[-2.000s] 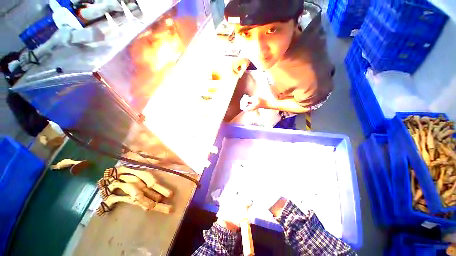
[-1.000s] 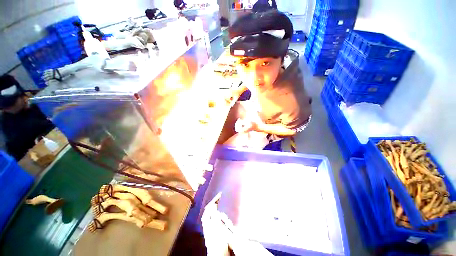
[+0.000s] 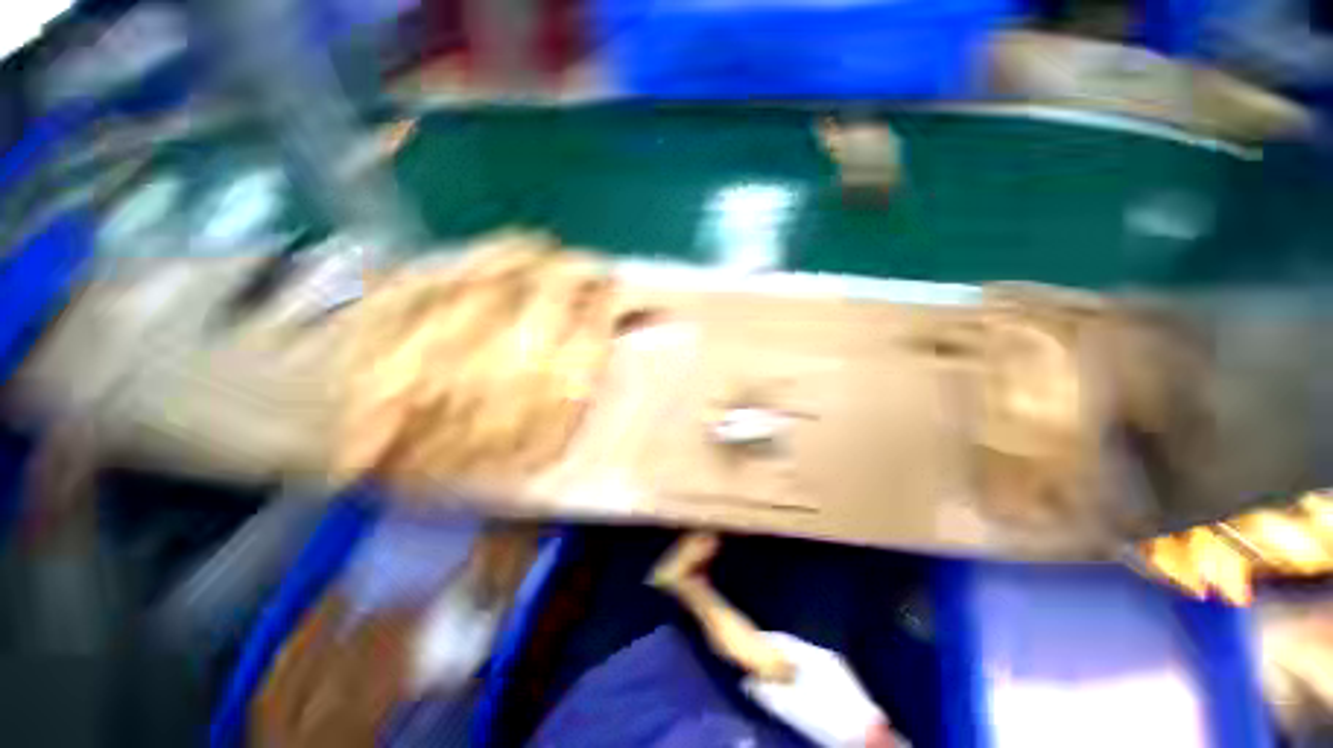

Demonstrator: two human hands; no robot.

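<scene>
The view is strongly blurred. My right hand [image 3: 823, 693], in a white glove, is low at the centre, below the bench. It is shut on a tan wooden handle [image 3: 719, 617] that points up and left, its end near the bench edge. A white blur [image 3: 456, 636] shows over the left blue tote; I cannot tell whether it is my left glove. A small white oval dish [image 3: 750, 425] lies on the tan work board [image 3: 877, 468]. A large pile of handles [image 3: 468, 358] is at its left, a smaller group [image 3: 1032, 402] at its right.
The green conveyor belt [image 3: 585, 176] runs behind the bench with a brown piece [image 3: 866, 158] on it. A blue tote with brown contents [image 3: 329, 672] is below left, a white-lined blue tote [image 3: 1089, 628] below right. A blue tote [image 3: 797, 44] stands across the belt. An orange glow is far right.
The view has swung left from the white-lined tote and the seated person to the bench and belt. That tote now shows at the lower right. A gloved hand with a handle shows at the bottom.
</scene>
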